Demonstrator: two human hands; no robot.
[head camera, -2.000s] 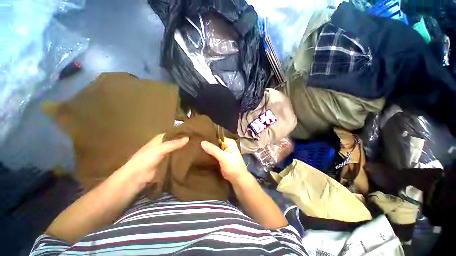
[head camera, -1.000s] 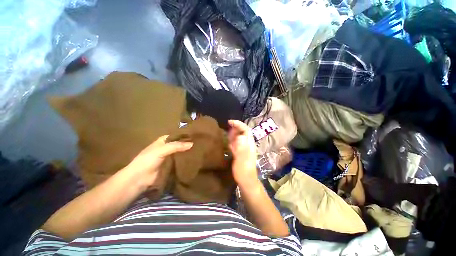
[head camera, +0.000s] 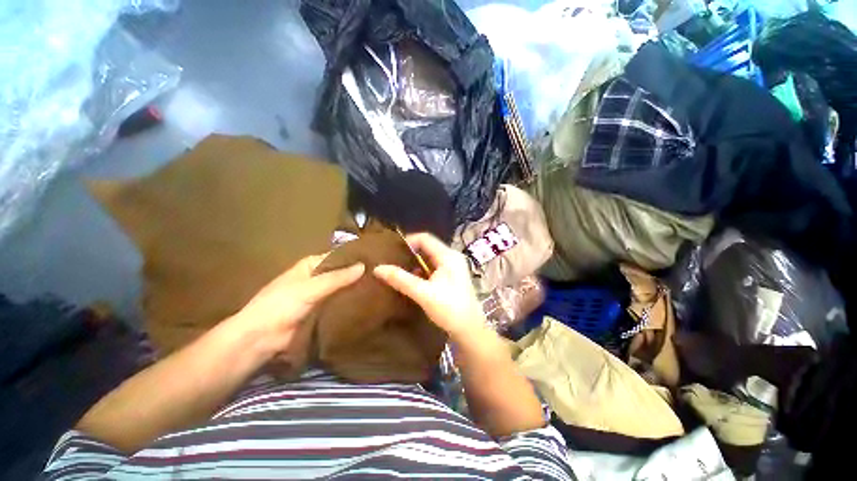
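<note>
A brown garment lies across my lap and spreads out to the left, bunched between my hands. My left hand grips its near fold with the thumb on top. My right hand is at the fold's right side, thumb on the cloth. A thin yellow-and-metal tool, likely small snips, sticks up between its fingers. No needle or thread can be made out.
A black plastic bag lies ahead. A beige cloth with a printed tag, a blue basket, a tan cloth and a navy plaid-lined garment lie to the right. Clear plastic lies at the far left.
My right hand was lifted off the fold a second ago and has come back down beside my left thumb. My left hand has stayed on the garment.
</note>
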